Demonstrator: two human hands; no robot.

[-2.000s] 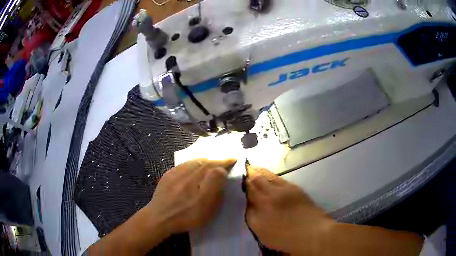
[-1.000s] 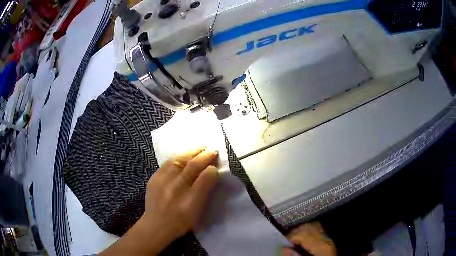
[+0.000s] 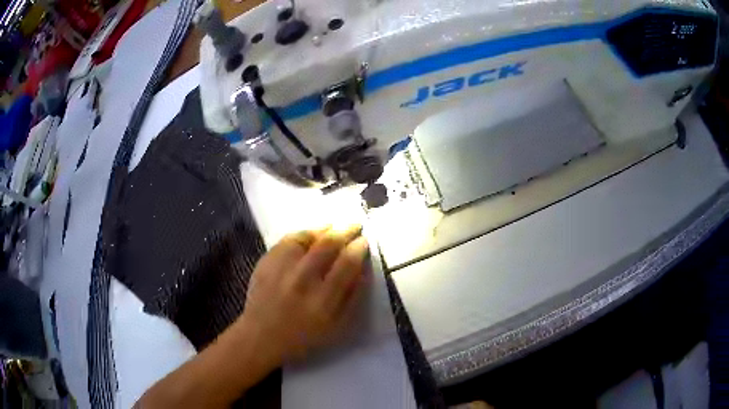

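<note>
A garment panel with its pale side up [image 3: 344,375] runs from the presser foot area down to the bottom edge, a dark edge along its right side. Its dark cloth [image 3: 180,216] lies bunched to the left. My left hand [image 3: 308,283] lies flat on the pale panel just below the needle area, fingertips under the bright lamp. My right hand [image 3: 472,406] is nearly cut off by the bottom edge; only a sliver shows beside the cloth. The sewing machine head [image 3: 480,56] stands above; glare hides the needle.
Small cut pieces [image 3: 507,152] lie stacked on the bed right of the needle. A long curved pile of panels [image 3: 120,176] lies at left. A measuring strip [image 3: 559,315] follows the table's front edge. Pale pieces [image 3: 667,383] show below at right.
My right hand has moved from beside the needle down to the bottom edge. My left hand stays on the panel. The pale panel has advanced past the foot, and the dark cloth has shifted.
</note>
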